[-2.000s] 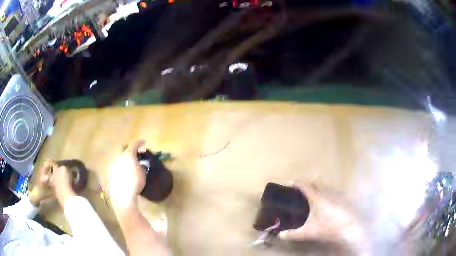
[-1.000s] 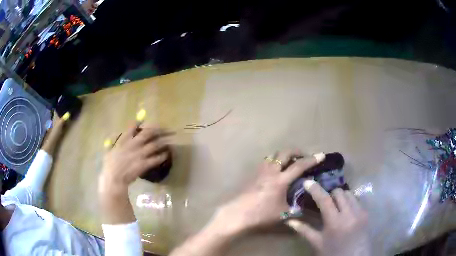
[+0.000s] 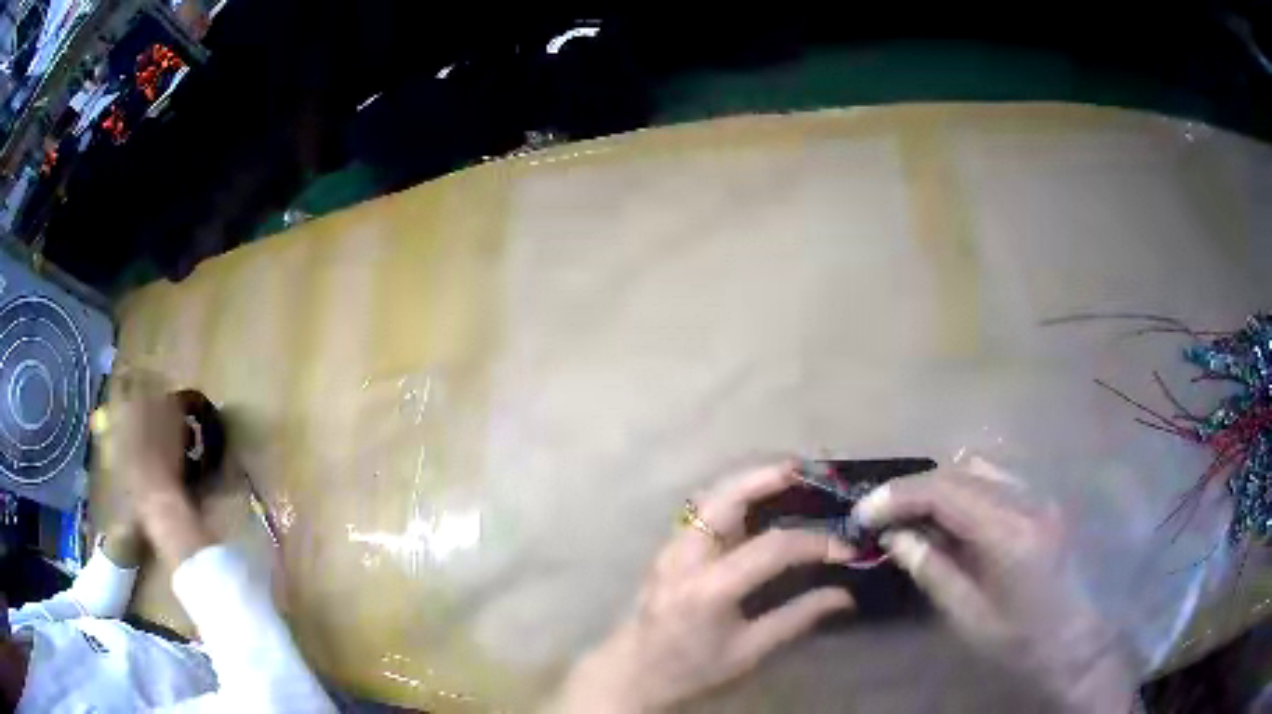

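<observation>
A black housing (image 3: 876, 593) lies low in front of me, partly covered by my hands. My left hand (image 3: 718, 593), with a gold-coloured ring, holds it from the left, fingers over its face. My right hand (image 3: 983, 558) pinches something small at the housing's middle, where a short red lead and a greenish strip, perhaps a circuit board (image 3: 826, 481), show. The fingertips are close together and blurred, so the exact contact is hidden.
A heap of wired boards (image 3: 1239, 419) with red leads fanning out lies at the right. At the left, a co-worker's hands hold a black housing (image 3: 200, 435) beside a pale fan (image 3: 35, 391). A thin tool (image 3: 262, 509) lies near them. Shiny film covers the tan table (image 3: 698, 307).
The co-worker's housing and the loose leads at mid-table are gone from there. The co-worker's hands are together at the left. My right fingers have closed to a pinch over my housing.
</observation>
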